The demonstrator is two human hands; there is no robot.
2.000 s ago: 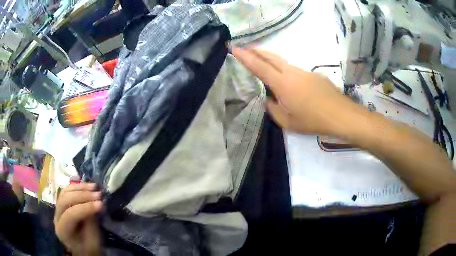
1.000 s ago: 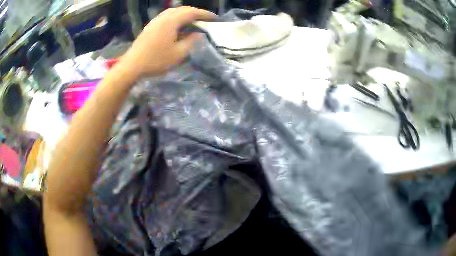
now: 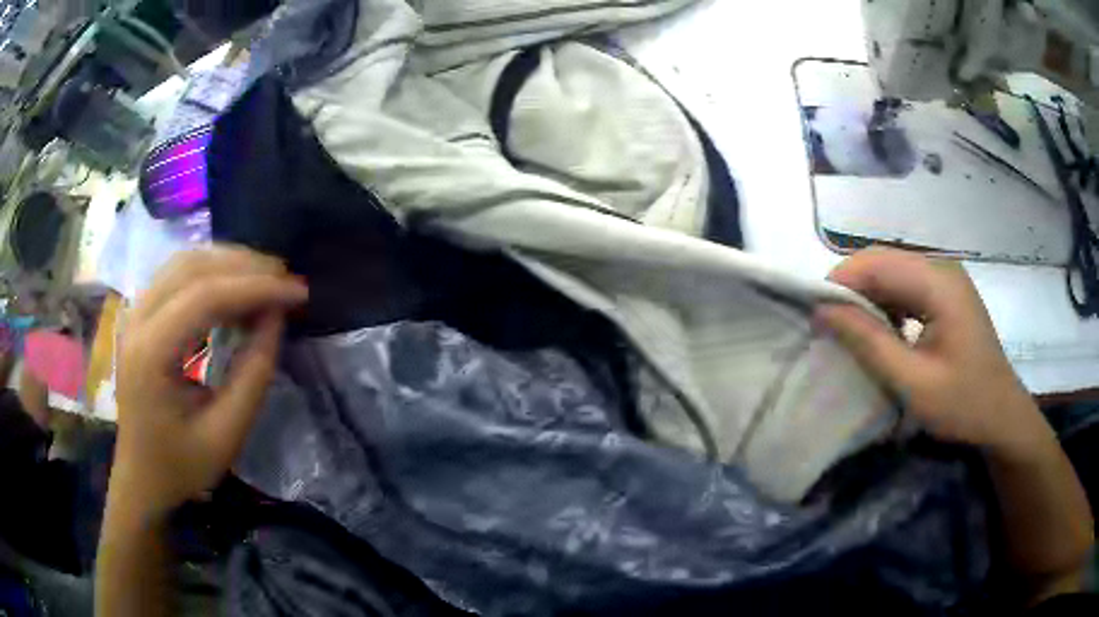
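Note:
The patterned blue-grey garment (image 3: 566, 482) lies across my lap and the table's front, with its pale lining (image 3: 603, 241) turned outward on top. A wide black band (image 3: 350, 253) runs between lining and patterned cloth. My right hand (image 3: 940, 350) pinches the lining's end at the right between thumb and fingers. My left hand (image 3: 205, 362) is curled at the black band's left end, fingertips at its edge; whether they grip it is unclear.
The sewing machine head (image 3: 940, 48) stands at the upper right over its needle plate (image 3: 892, 157). Black-handled shears (image 3: 1079, 241) and thin tweezers (image 3: 1006, 163) lie right of it. A pink-purple item (image 3: 177, 175) lies at the left.
The garment has been turned from patterned side up to pale lining up. My left hand has moved down and left from the top. My right hand has come into view, holding lining.

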